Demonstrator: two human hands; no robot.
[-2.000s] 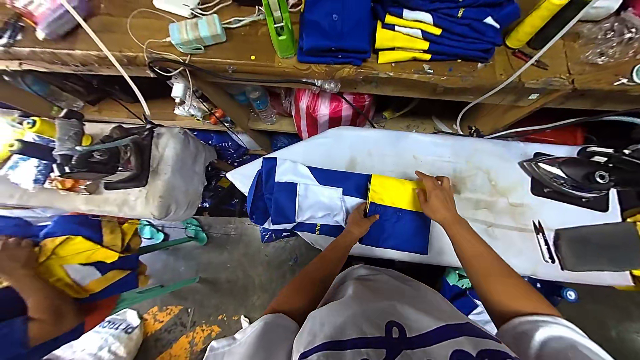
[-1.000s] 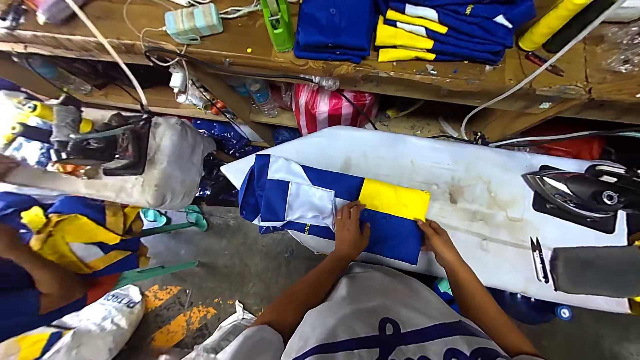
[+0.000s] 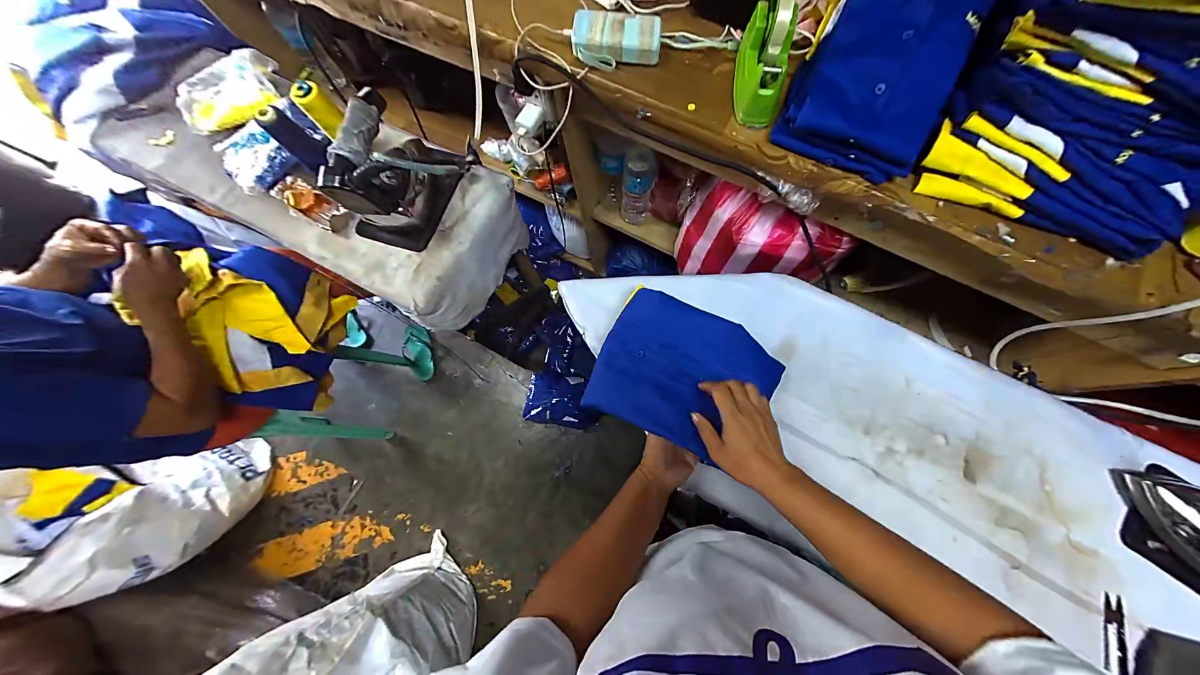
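Observation:
A folded blue garment (image 3: 680, 361) lies over the narrow left end of a padded white ironing board (image 3: 900, 441), a thin yellow edge showing at its top. My right hand (image 3: 741, 422) rests on the garment's lower right part, fingers spread. Beneath the garment's near edge is my left hand (image 3: 667, 459), its fingers hidden under the cloth. At the right edge of the view stands a clothes iron (image 3: 1162, 511), partly cut off. Thread snips (image 3: 1114, 623) lie on the board near the bottom right.
A wooden shelf (image 3: 881, 216) behind the board holds folded blue garments (image 3: 877, 84), blue-and-yellow pieces (image 3: 1059, 141) and a green tape dispenser (image 3: 766, 61). To the left, a co-worker's hands (image 3: 122, 258) handle blue and yellow cloth. White sacks (image 3: 375, 609) stand on the floor.
The garment, earlier flat with yellow and white panels up, now shows a plain blue face and lies nearer the board's pointed end. My left hand has gone under it. The view has swung left.

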